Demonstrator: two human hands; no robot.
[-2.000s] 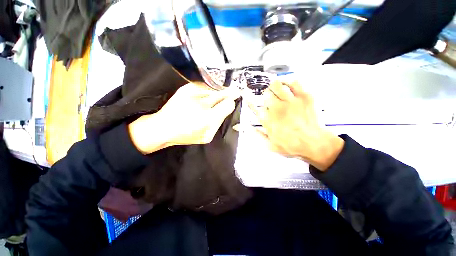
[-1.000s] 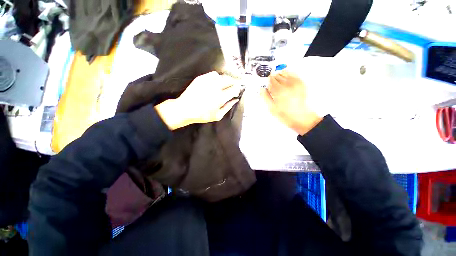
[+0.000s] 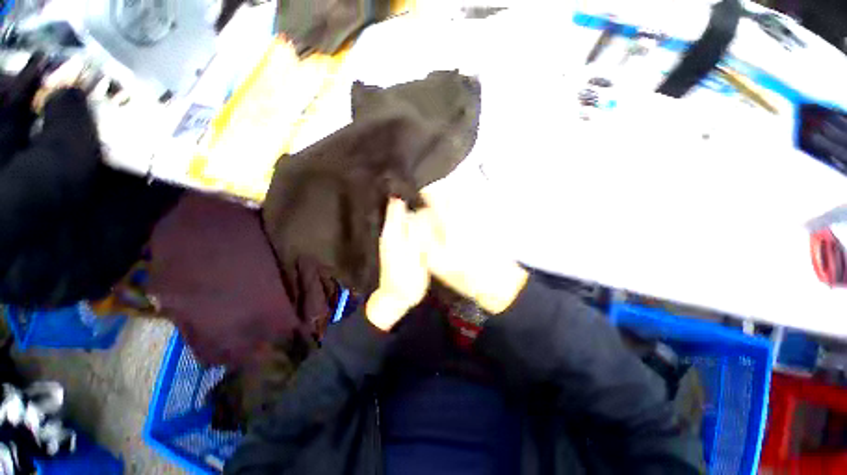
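Note:
The dark brown cloth garment piece (image 3: 325,209) lies bunched over the table's front edge, left of centre. My left hand (image 3: 401,264) and my right hand (image 3: 469,255) are close together at its right side. Their fingertips meet at a dark edge of the cloth and appear to pinch it. Both hands are blurred and washed out, so the exact grip is unclear. The machine's needle area (image 3: 596,93) is beyond my hands, up and to the right, with no cloth at it.
Maroon-brown cloth (image 3: 223,269) hangs to the left over a blue crate (image 3: 172,399). Another blue crate (image 3: 762,371) and a red one (image 3: 789,422) are at right. Red-handled scissors (image 3: 825,255) lie at the table's right end. Another person's dark sleeve (image 3: 56,186) is at left.
The brown cloth and both hands have left the needle area and come back towards my lap. My right hand has joined my left. The view has shifted, showing more of the left side.

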